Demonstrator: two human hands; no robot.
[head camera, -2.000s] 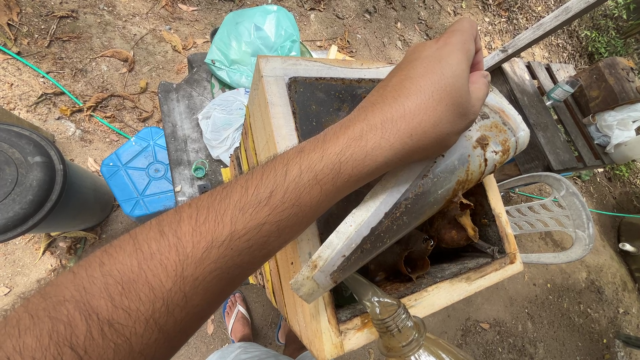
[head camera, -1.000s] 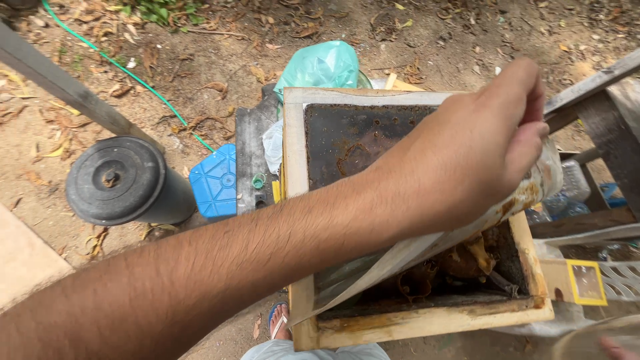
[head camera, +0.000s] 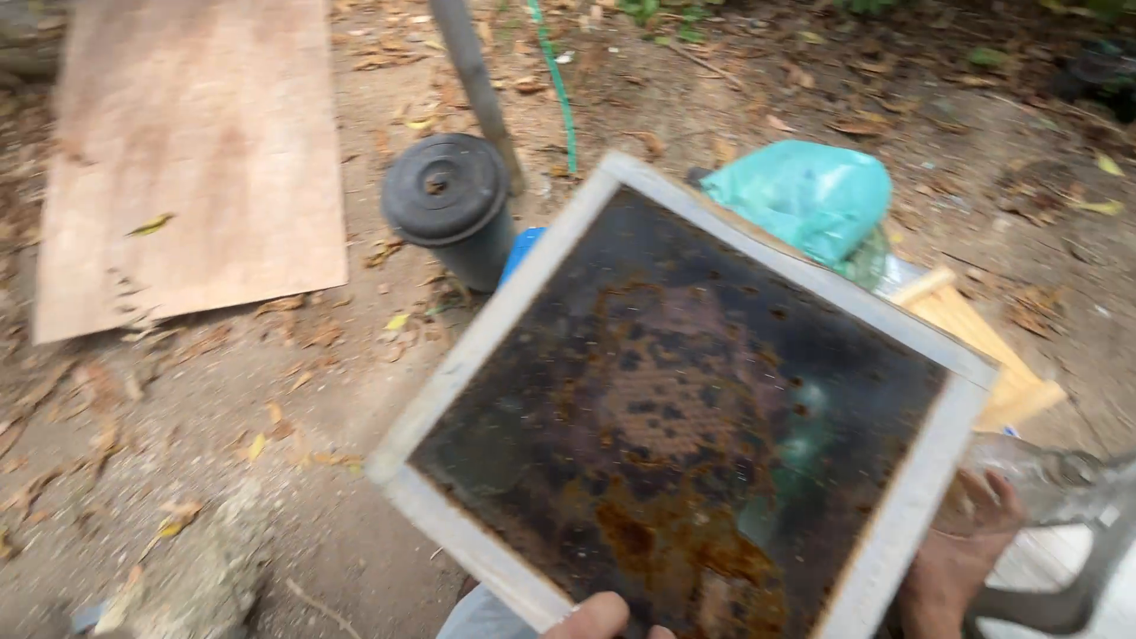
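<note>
A square wooden frame, painted white (head camera: 488, 351), surrounds a dark, see-through pane (head camera: 674, 399) with brown resin-like stains and a comb-like pattern. The frame stands at an angle across the middle of the head view. At its lower edge, the fingertips of my left hand (head camera: 599, 619) grip the rim. My right hand (head camera: 963, 541) is beyond the frame's right side, partly hidden by it, with fingers against or near a clear plastic bottle or container (head camera: 1038, 470); blur hides whether it holds this. The box seen earlier is hidden.
A lidded dark bin (head camera: 444, 191) stands by a post (head camera: 475, 80). Left of it lies a plywood sheet (head camera: 204, 169). Beyond the frame are a green plastic bag (head camera: 803, 195), a pale wooden frame piece (head camera: 985, 355) and a green hose (head camera: 555, 84). A plastic chair (head camera: 1056, 577) is lower right.
The view has swung left. The framed pane, on the box earlier, is now turned and held at its lower edge. The left forearm no longer crosses the view; my right hand shows more fully.
</note>
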